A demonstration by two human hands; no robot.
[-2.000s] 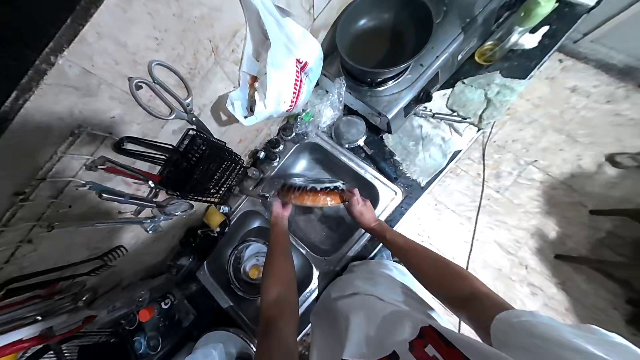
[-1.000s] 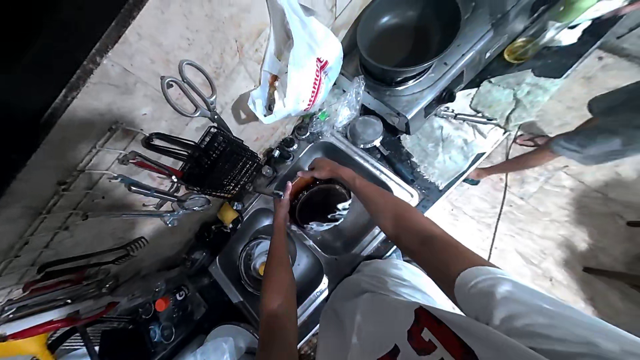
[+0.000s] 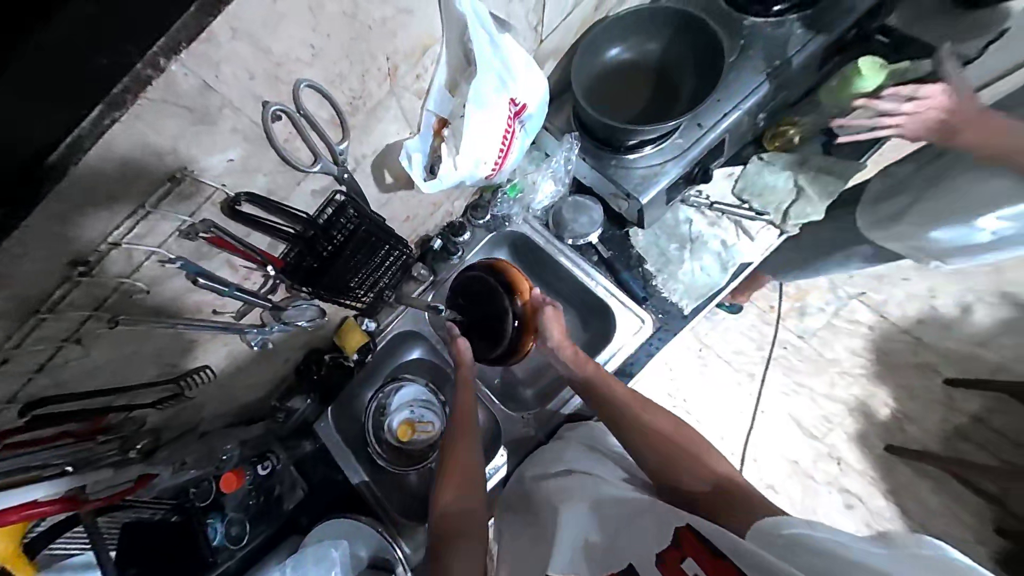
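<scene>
A round bowl or pot (image 3: 490,314), dark inside with a glossy orange-brown outer side, is held tilted over the right basin of a steel double sink (image 3: 596,320). My left hand (image 3: 460,348) grips its lower left rim, beside the faucet (image 3: 420,304). On its right side my right hand (image 3: 552,324) holds the brown wall. The faucet's end is close to the rim; whether water runs is hard to tell. In the left basin sits a round vessel (image 3: 406,424) with a whitish thing and a yellow piece in it.
Scissors (image 3: 316,136), a black wire basket (image 3: 344,252) and utensils hang on the wall. A white plastic bag (image 3: 480,104) hangs above the sink. A dark pan (image 3: 648,68) sits on the stove. Another person's hand (image 3: 920,112) reaches in at upper right.
The bowl or pot has tilted so that its dark inside faces the faucet; it was seen side-on two seconds ago. The other person has moved up beside the stove.
</scene>
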